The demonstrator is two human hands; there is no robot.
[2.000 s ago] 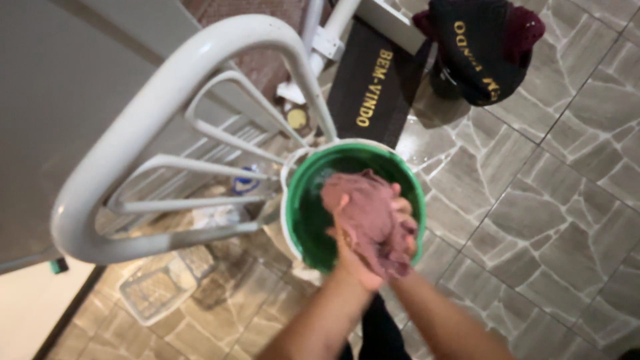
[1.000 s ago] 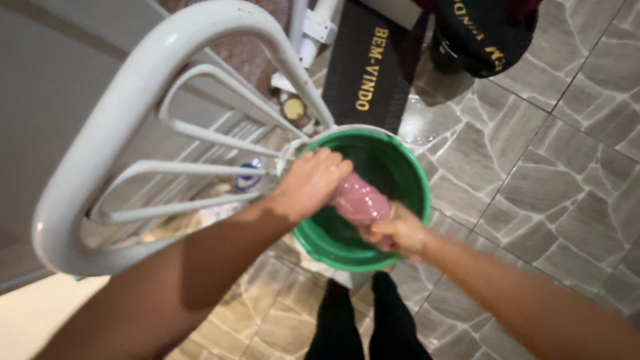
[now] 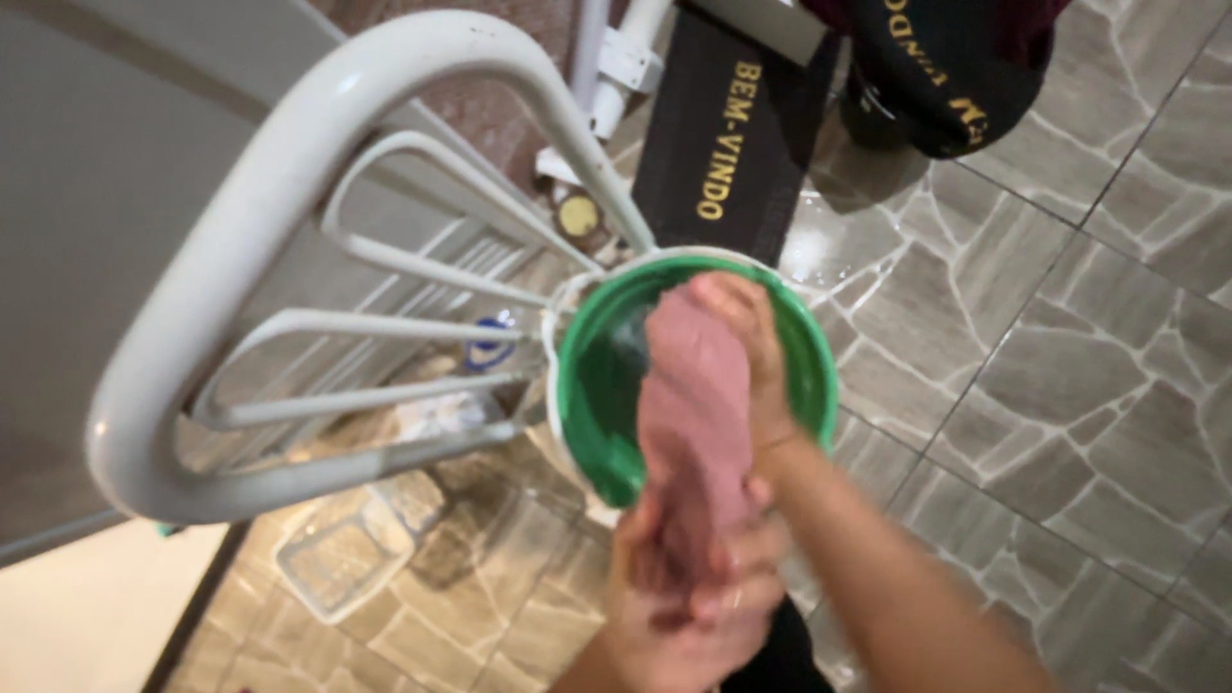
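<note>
A wet-looking pink cloth (image 3: 695,404) is stretched lengthwise between my hands over a green bucket (image 3: 818,375). My left hand (image 3: 683,597) grips its near end, close to my body and just past the bucket's near rim. My right hand (image 3: 751,337) holds the far end above the bucket. The bucket sits on the seat of a white metal chair, whose curved tube backrest (image 3: 221,221) rises at the left. The inside of the bucket is partly hidden by the cloth and my hands, and both hands are blurred by motion.
A dark doormat (image 3: 722,144) with yellow lettering lies beyond the bucket. At the top right, a similar dark mat (image 3: 953,67) is draped over a black container. A clear plastic basket (image 3: 346,558) stands on the patterned tile floor (image 3: 1039,385) at the lower left. Light reflects off the floor near the doormat.
The cloth, held crosswise over the bucket one second ago, now runs lengthwise towards me. My left hand has come from the bucket's left side to its near side; my right hand has moved farther out.
</note>
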